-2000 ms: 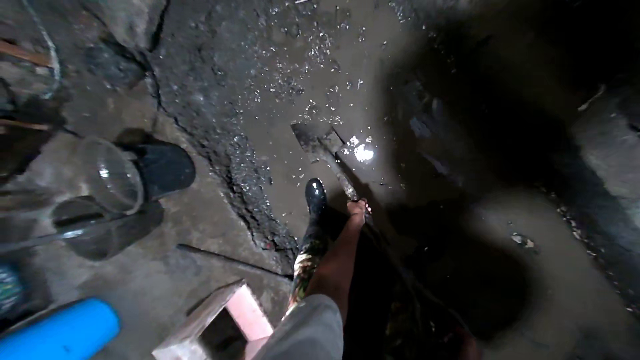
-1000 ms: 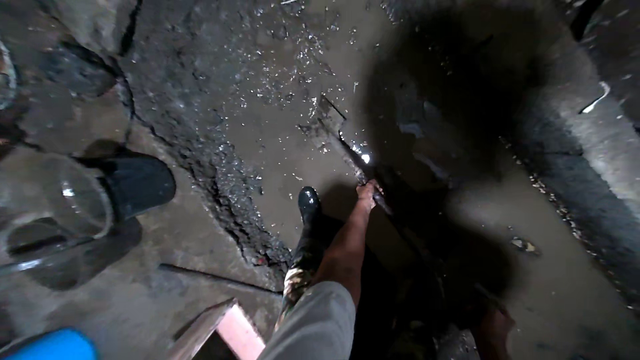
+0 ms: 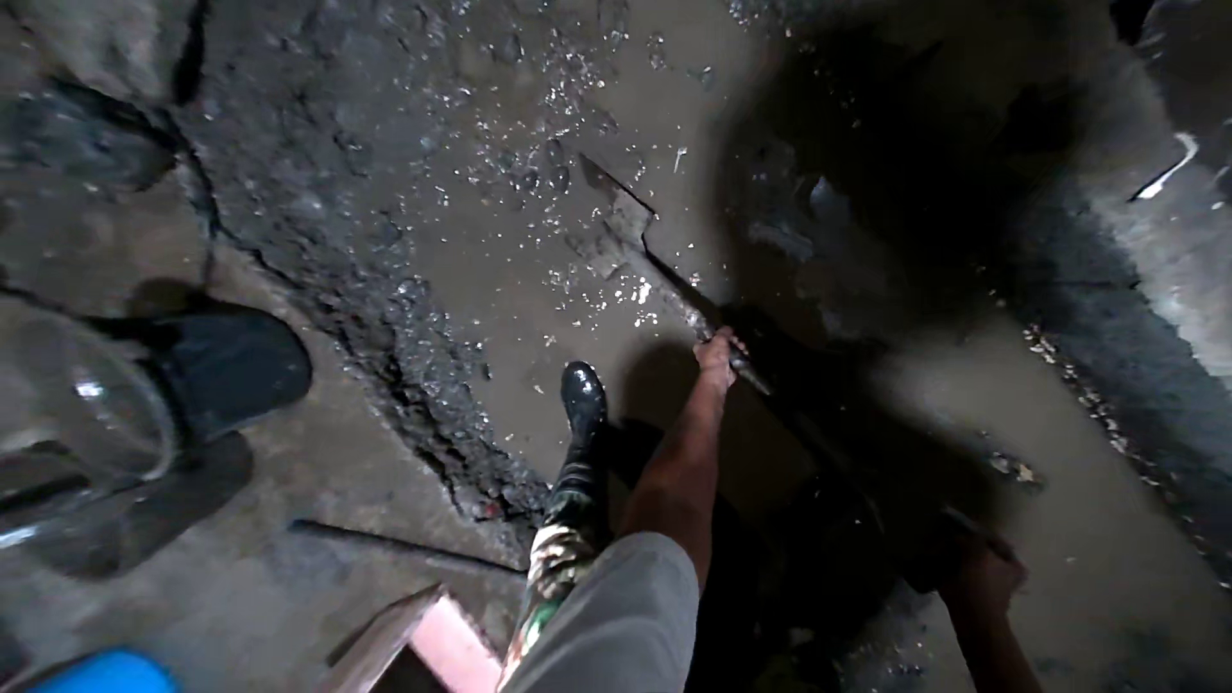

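A long-handled shovel (image 3: 688, 289) slants across the middle, its flat blade at the upper left in shallow muddy water. My left hand (image 3: 718, 356) is closed around the shaft a short way behind the blade. Toward the lower right, my right hand (image 3: 982, 570) is closed on the rear end of the handle; shadow hides part of the shaft between the hands. My black rubber boot (image 3: 583, 395) stands in the water left of my left forearm.
A black bucket (image 3: 236, 366) lies on its side by a clear round tub (image 3: 87, 385) at left. Below are a dark rod (image 3: 404, 549), a pink-sided box (image 3: 452, 640) and a blue object (image 3: 111, 674). A concrete ledge (image 3: 1107, 289) runs along the right.
The right hand has come into clearer view at the lower right. The shovel remains in my left hand, and its blade now shows more plainly above the water.
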